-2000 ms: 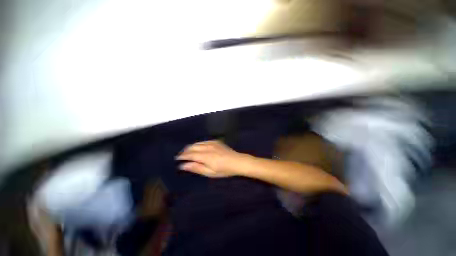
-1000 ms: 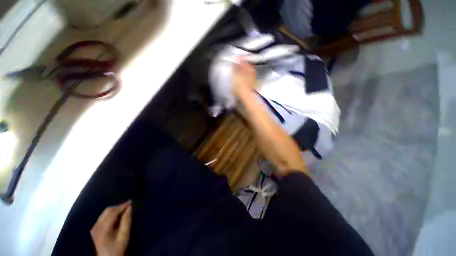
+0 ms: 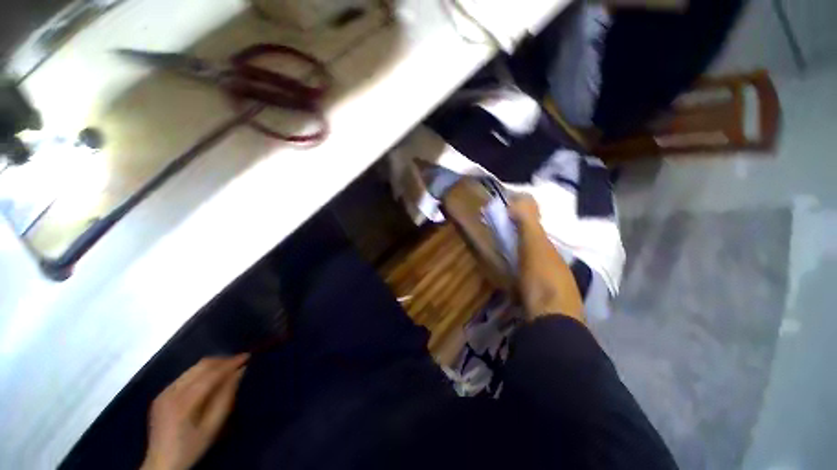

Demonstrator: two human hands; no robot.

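My right hand [image 3: 541, 252] reaches to the heap of garment pieces [image 3: 601, 243] right of the table. Its fingers are around the edge of a light grey-blue cloth piece [image 3: 500, 229], partly hidden by the hand and blur. The heap is white, navy and grey-blue and hangs above a wooden slatted seat. My left hand [image 3: 195, 404] is low at the left over my dark clothes, fingers bent and close together. Whether it pinches something dark cannot be told.
The white sewing table [image 3: 248, 216] runs diagonally at the left. Scissors with dark red loops [image 3: 275, 92] lie on it, near a dark line in the machine bed. The slatted seat [image 3: 440, 285] is below the table edge. A wooden chair [image 3: 707, 119] and a dark-clothed person [image 3: 665, 55] are at upper right.
My right hand has moved down and right on the heap, and the cloth near it has shifted. My left hand stays low at the left. The view has moved, so the scissors show further right.
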